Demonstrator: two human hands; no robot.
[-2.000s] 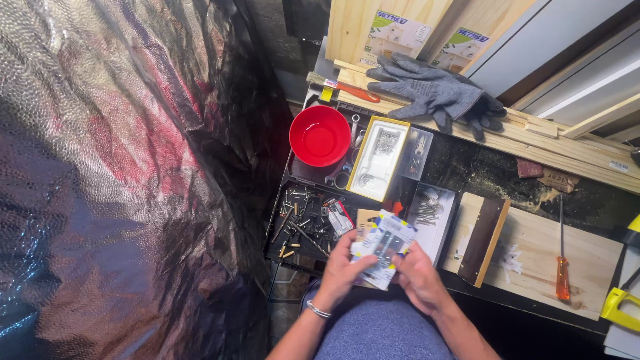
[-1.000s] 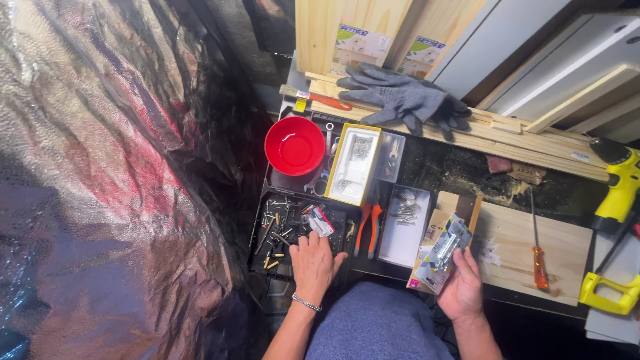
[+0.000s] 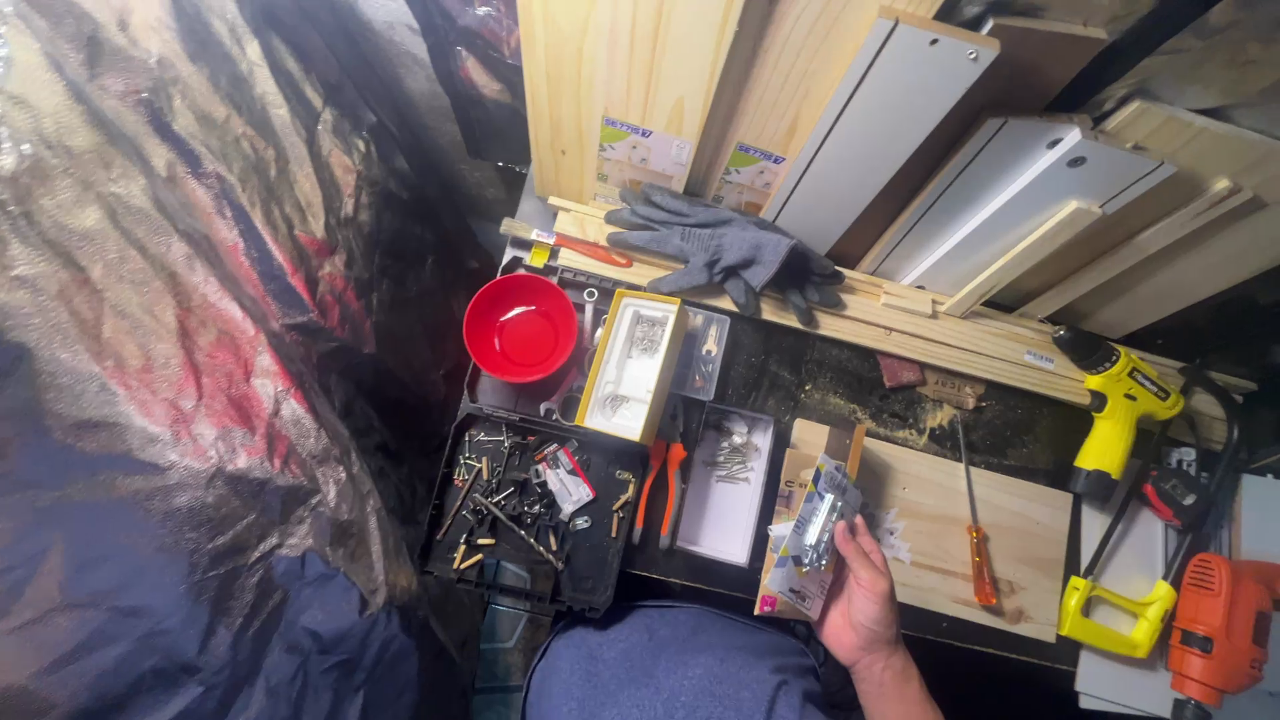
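Note:
My right hand (image 3: 868, 595) holds printed cardboard packaging (image 3: 783, 560) together with a clear blister pack of metal hardware (image 3: 822, 520), over the left end of a wooden board (image 3: 1020, 520). My left hand is out of the picture. Left of the packs lie a white box of screws (image 3: 715, 530) and orange-handled pliers (image 3: 672, 490). Farther left, a black case tray (image 3: 590, 590) holds loose screws, wooden dowels, a drill bit and a small red-and-white packet (image 3: 565, 478). A red bowl (image 3: 520, 328) and a yellow-edged box (image 3: 650, 385) of small hardware sit above the tray.
An orange-handled screwdriver (image 3: 980, 565) lies on the board. At right are a yellow cordless drill (image 3: 1125, 400), a yellow hacksaw (image 3: 1120, 615) and an orange power tool (image 3: 1215, 625). Grey gloves (image 3: 720, 245) and a paintbrush (image 3: 590, 247) rest on wooden strips at the back.
Two seconds ago both hands were at the packs; then my left hand was over the black tray, and now it is out of view. My right hand still holds the packs.

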